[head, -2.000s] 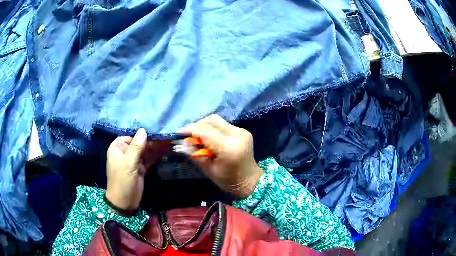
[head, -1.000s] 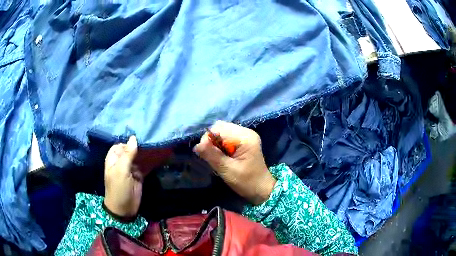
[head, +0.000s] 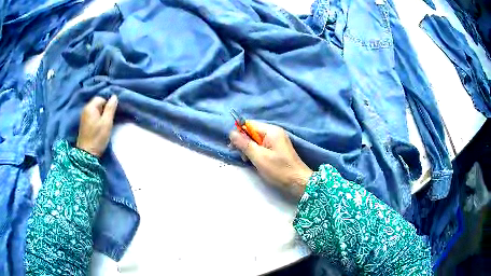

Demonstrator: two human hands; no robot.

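Observation:
The denim shirt (head: 280, 81) lies crumpled on the white table (head: 188, 215), its stitched hem running slantwise between my hands. My left hand (head: 98, 125) pinches the shirt's edge at the left; a corner of cloth hangs down below it onto the table. My right hand (head: 272, 153) holds the thread snips (head: 251, 131), orange handle in the fist, short metal blades pointing up and left over the cloth. Its fingers are at the hem; whether they also grip cloth is unclear.
Other denim garments (head: 371, 54) lie at the upper right, and more denim (head: 15, 129) lies along the left. Dark denim and a blue rim (head: 451, 242) show below the table's curved edge at the lower right.
The shirt's hem has moved up and away from my lap onto the table, baring white tabletop. My left hand has moved up and left; my right hand slightly right, still holding the snips.

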